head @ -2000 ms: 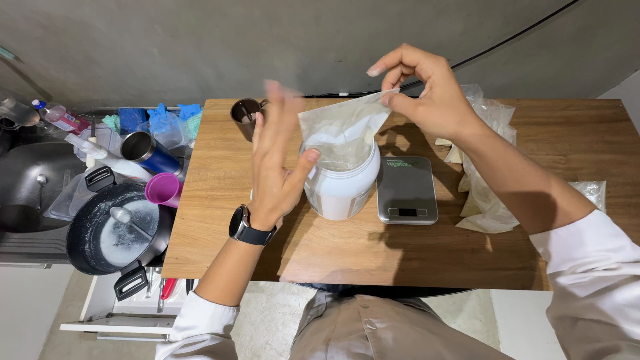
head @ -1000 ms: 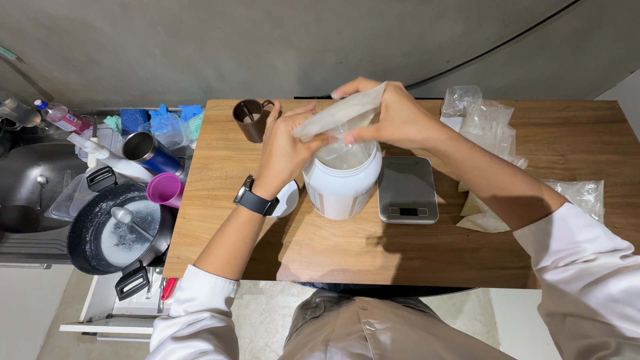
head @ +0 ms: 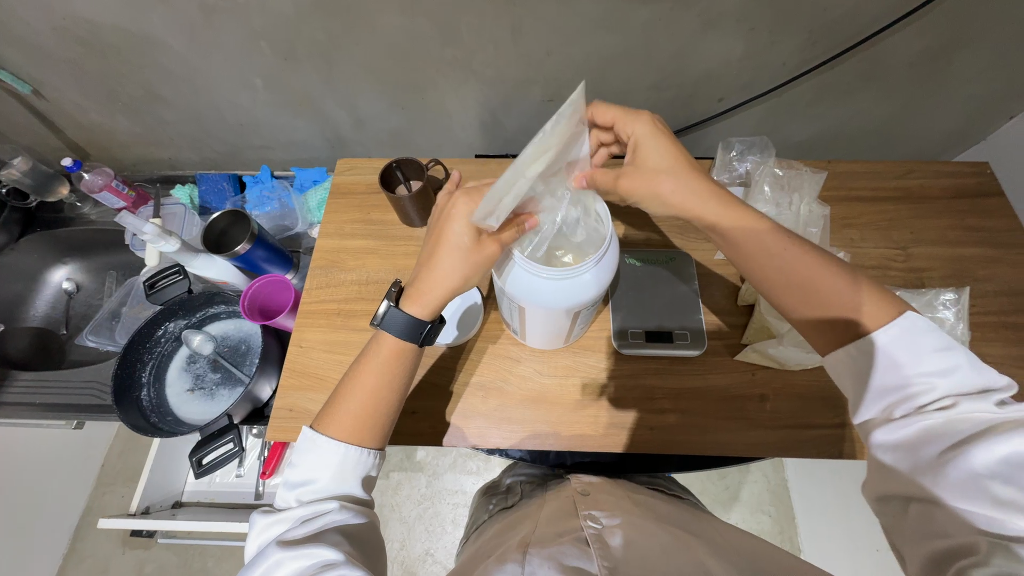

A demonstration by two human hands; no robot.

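Observation:
A clear plastic bag is tilted over the open mouth of a white plastic tub, its lower part at the rim. My left hand holds the bag's left side, thumb in front. My right hand pinches its right edge. Some pale material shows inside the tub's mouth; whether it lies in the bag or the tub I cannot tell. Just right of the tub lies a grey digital kitchen scale. A white round lid rests to the tub's left, partly behind my left wrist.
A brown mug with a utensil inside stands at the back left. Several plastic bags lie on the right, some with pale contents. Left of the wooden table are a black pot, a pink cup, a blue tumbler and a sink.
My left hand, raised and open two seconds ago, has closed on the bag. The bag now stands more upright, tilted over the tub, and my right hand still grips it.

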